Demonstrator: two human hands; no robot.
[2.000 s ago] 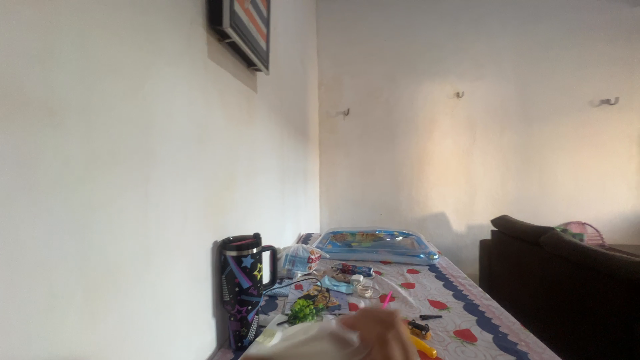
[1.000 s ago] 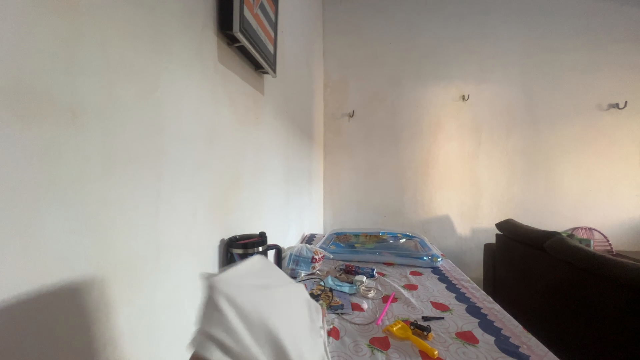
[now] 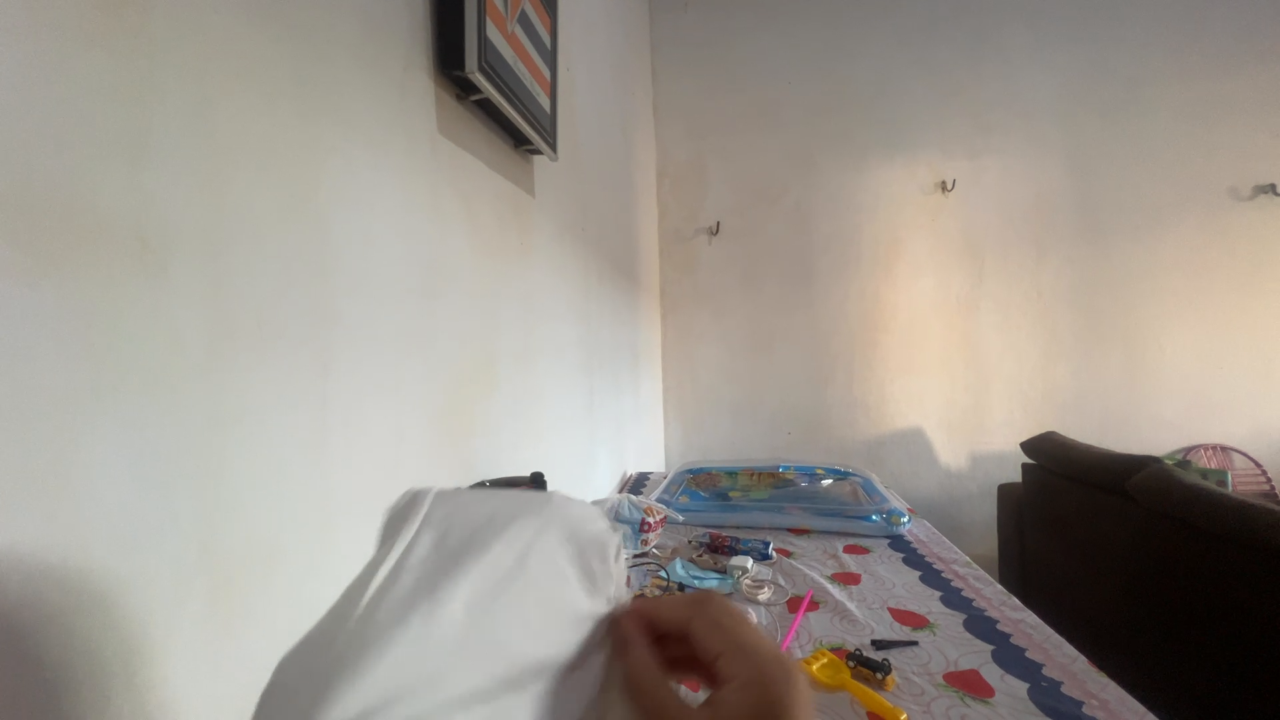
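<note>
A white cloth [image 3: 470, 610] hangs raised at the lower left and centre, covering part of the table. My right hand [image 3: 710, 650], blurred, pinches its right edge between thumb and fingers. My left hand does not show. Just right of that hand, on the strawberry-print tablecloth [image 3: 968, 684], lie a pink plastic stick [image 3: 797, 620], a yellow toy rake [image 3: 850, 685], a small black toy car [image 3: 869, 662] and a black clip-like piece [image 3: 893, 643]. Behind the hand are a white charger plug [image 3: 740, 567] with coiled cable and a light blue cloth-like item [image 3: 697, 575].
A blue inflatable mat [image 3: 790, 500] lies at the table's far end, near a printed plastic bag [image 3: 640, 522] and a blue cylindrical item [image 3: 738, 546]. Behind the white cloth shows the top of a dark tumbler [image 3: 512, 482]. A dark sofa [image 3: 1140, 570] stands at the right.
The white cloth has come up in front of the tumbler and the green leafy item, which showed two seconds ago. My right hand has come into view at its right edge since one second ago.
</note>
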